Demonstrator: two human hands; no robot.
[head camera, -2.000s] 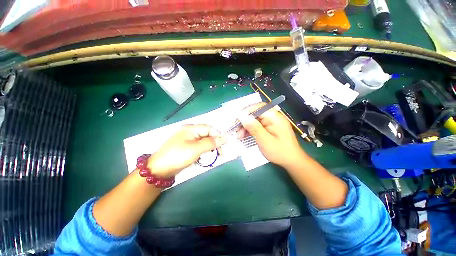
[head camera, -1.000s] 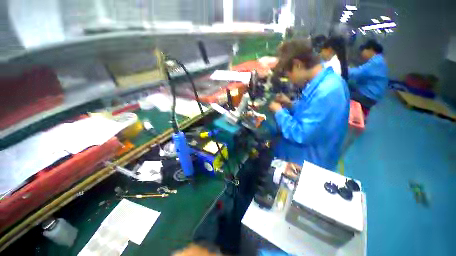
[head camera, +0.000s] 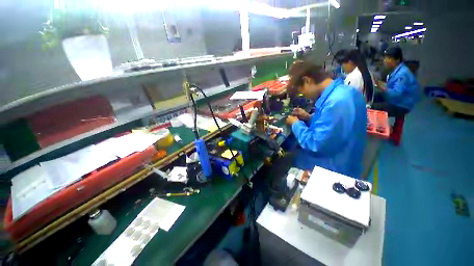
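Neither of my hands is in the picture. White backing sheets (head camera: 141, 226) lie on the green bench at the lower left, with rows of grey round marks. A white solvent bottle (head camera: 102, 222) with a metal-coloured top stands left of them. A thin brass-coloured rod tool (head camera: 176, 194) lies above the sheets. White wipes (head camera: 178, 175) sit behind it. A blue-handled tool (head camera: 203, 157) stands upright at the bench's right side.
A person in a blue smock (head camera: 332, 130) works further along the bench; others sit behind. A white box lid (head camera: 332, 200) beside the bench holds several black round parts (head camera: 353, 192). Red trays (head camera: 86, 184) line the shelf.
The view has swung up and right from the work to the line of workers. Both hands have left the picture, and the sheets now lie at the lower left.
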